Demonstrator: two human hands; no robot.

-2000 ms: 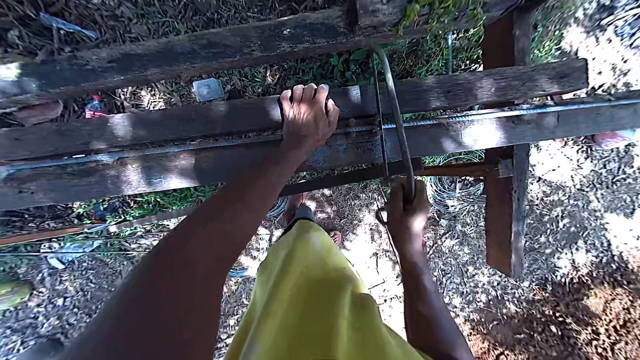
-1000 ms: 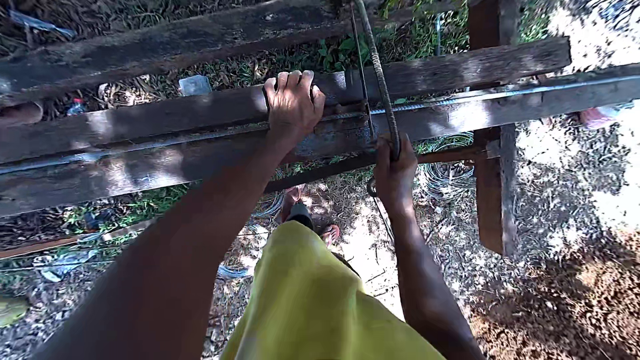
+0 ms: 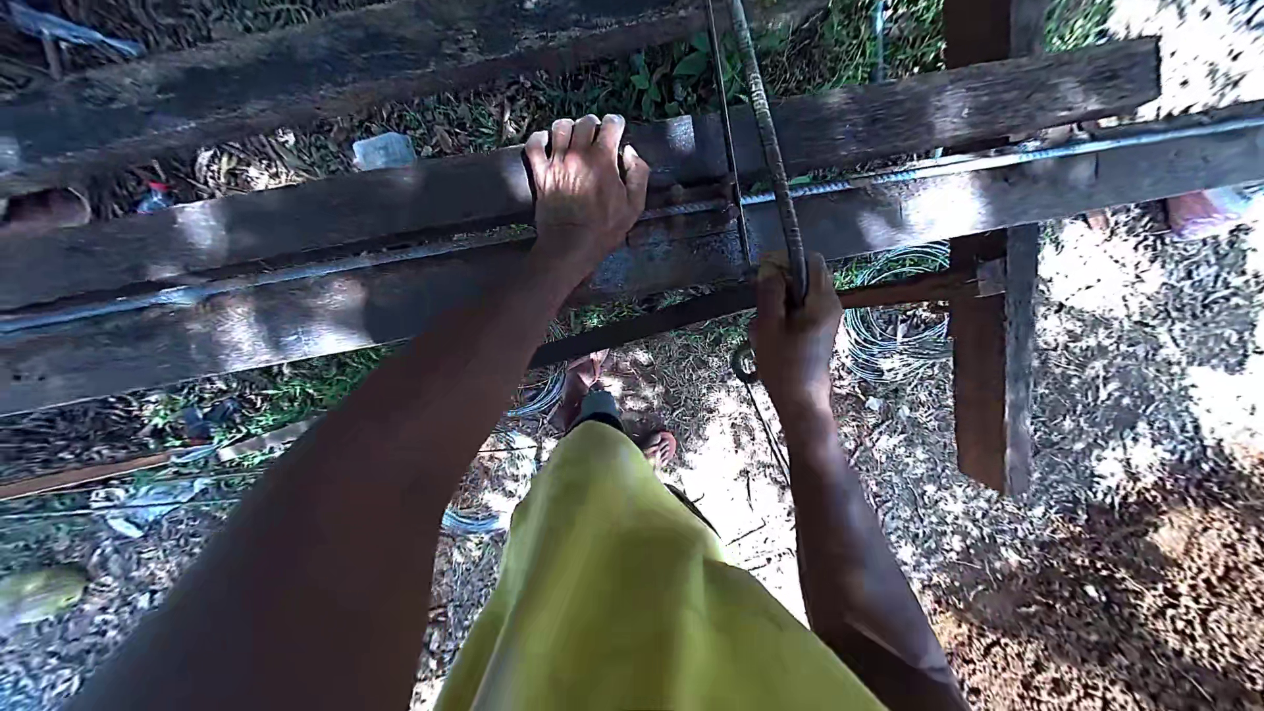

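Note:
My right hand [image 3: 796,331] grips the near end of a bow saw's curved metal frame [image 3: 767,128]. Its narrow saw blade [image 3: 729,138] crosses a ribbed steel rebar [image 3: 839,185], which lies lengthwise between two weathered timber beams. With fingers over the farther beam [image 3: 395,204], my left hand [image 3: 585,188] presses down beside the rebar, to the left of the saw. The nearer beam [image 3: 1066,178] runs under my left wrist. The saw's far end is outside the view, and the underside of my left palm is hidden.
Another dark beam [image 3: 296,74] crosses the top left. An upright wooden post [image 3: 992,385] stands at right, near a coil of wire [image 3: 894,331]. A dark crosspiece [image 3: 652,318] slants below the beams. My feet are on littered ground among leaves and wire.
My right hand and the saw have shifted toward the beams compared with two seconds ago, and the saw's far end has left the view. My left hand stays on the beam.

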